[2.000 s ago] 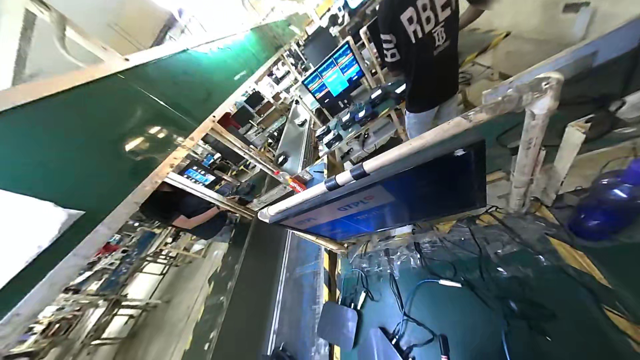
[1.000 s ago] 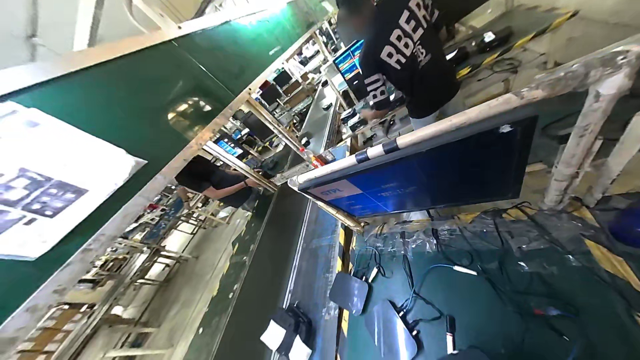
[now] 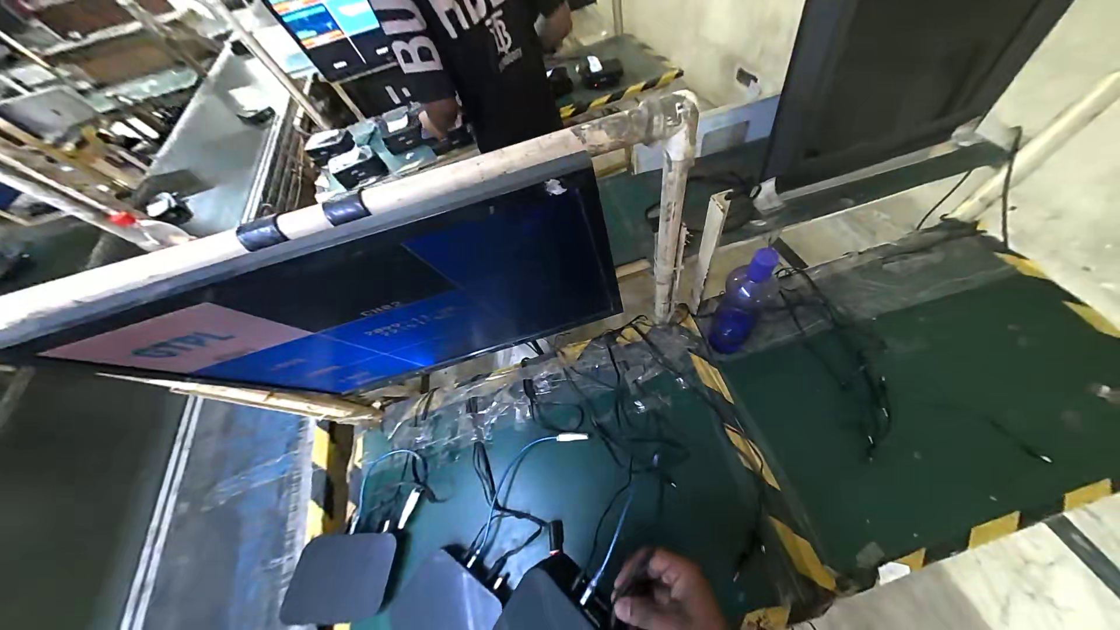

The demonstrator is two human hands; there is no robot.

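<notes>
At the bottom edge my right hand (image 3: 669, 591) pinches a small black cable plug (image 3: 632, 573) between thumb and fingers, at the back edge of a black set-top box (image 3: 547, 599). A blue cable (image 3: 619, 534) and other leads run to that box's rear. To its left lie a second dark box (image 3: 446, 595) and a third, flat one with rounded corners (image 3: 339, 577), both with cables at the back. A loose blue lead with a white plug (image 3: 573, 437) lies on the green bench top (image 3: 525, 477). My left hand is out of view.
Behind the boxes a monitor (image 3: 350, 289) hangs under a white pipe frame (image 3: 490, 162). A conveyor belt (image 3: 79, 490) runs at left. A purple-blue bottle (image 3: 742, 302) stands near the pipe post, beside tangled cables. Beyond the frame stands a person in a black shirt (image 3: 503, 70).
The view has swung right and nearer the bench. My right hand, not seen in the earlier frames, now shows at the boxes. The person behind the monitor has an arm in a different position.
</notes>
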